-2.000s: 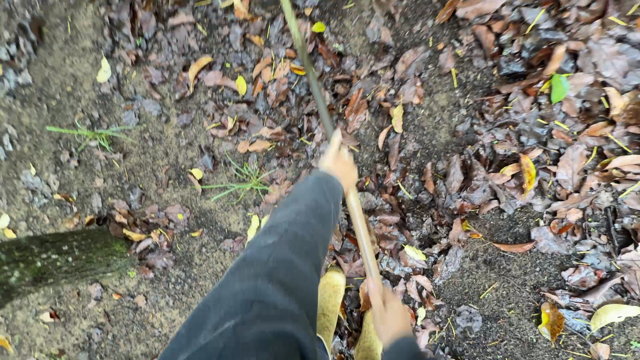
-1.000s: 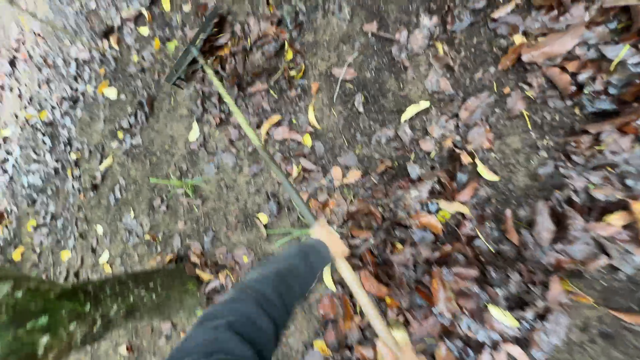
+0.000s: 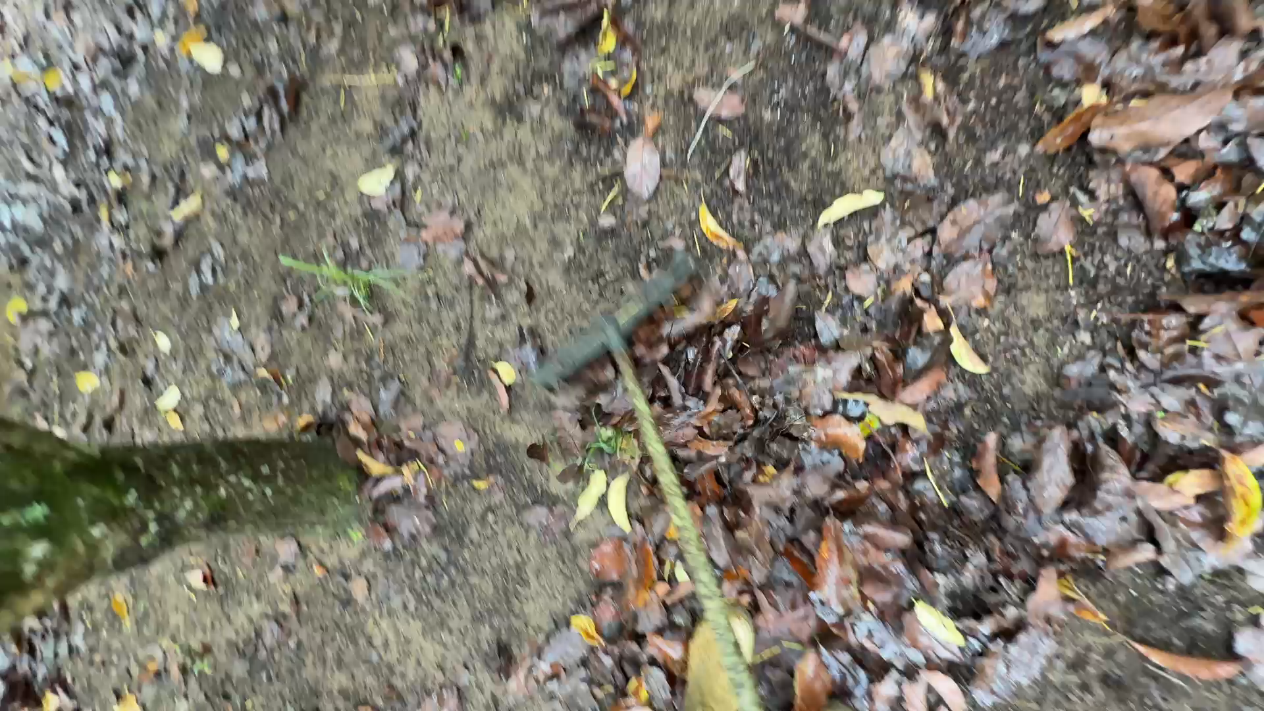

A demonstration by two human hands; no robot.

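A rake with a dark head (image 3: 614, 321) and a long pole handle (image 3: 681, 513) lies across the middle of the view. Its blurred head rests at the upper left edge of a heap of wet brown leaves (image 3: 731, 405); the teeth cannot be made out. The handle runs down to the bottom edge, over the toe of a yellowish shoe (image 3: 713, 662). Neither my left hand nor my right hand shows, so what each holds at this moment is hidden below the frame.
A mossy tree trunk (image 3: 188, 494) comes in from the left edge. A small green grass tuft (image 3: 346, 279) grows above it. Scattered brown and yellow leaves cover the soil, thicker along the right side (image 3: 1165, 197).
The rake head has come from the upper left, near the top edge, down toward the shoe and the leaves. The hand and dark sleeve seen on the handle earlier have left the view.
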